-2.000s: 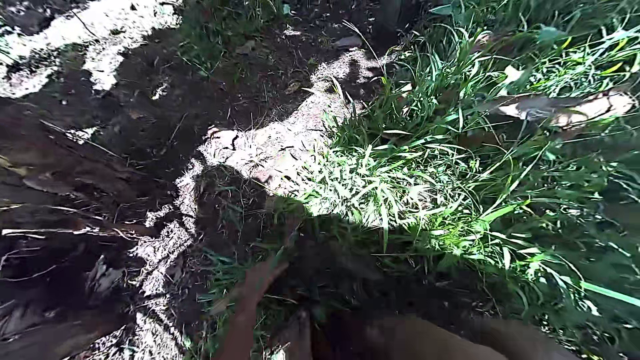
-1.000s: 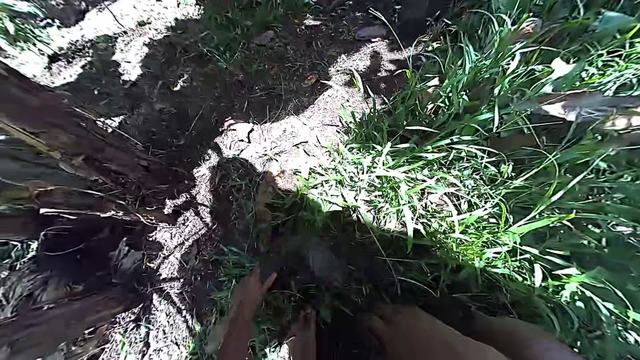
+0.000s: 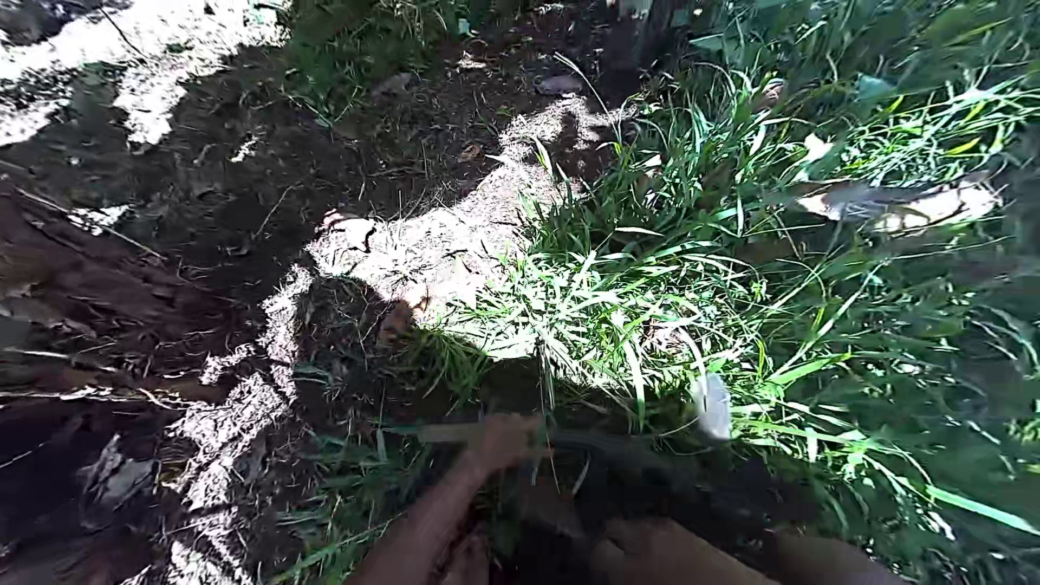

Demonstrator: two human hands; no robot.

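Observation:
Near the bottom centre of the head view, my left hand [image 3: 508,443] is closed around what looks like the pale handle [image 3: 447,432] of a tool, its forearm coming from the lower left. A blurred dark band runs right from the fist, and a pale, flat shape [image 3: 712,406] shows beyond it at the grass edge; whether they are one blade is unclear. Long green grass [image 3: 601,317] stands just beyond the hand. Bare-skinned forms in shadow lie along the bottom edge; whether one is my right hand or a leg cannot be told.
Rough dark bark or wood [image 3: 89,284] takes up the left side. Bare soil with sunlit litter [image 3: 439,236] runs up the middle. A pale piece of wood or bark [image 3: 910,205] lies in the dense grass at right. A dark upright post or trunk [image 3: 654,32] stands at the top.
My left hand has moved up and to the right from the lower left of centre. The pale flat shape at the grass edge was not visible in the earlier frames.

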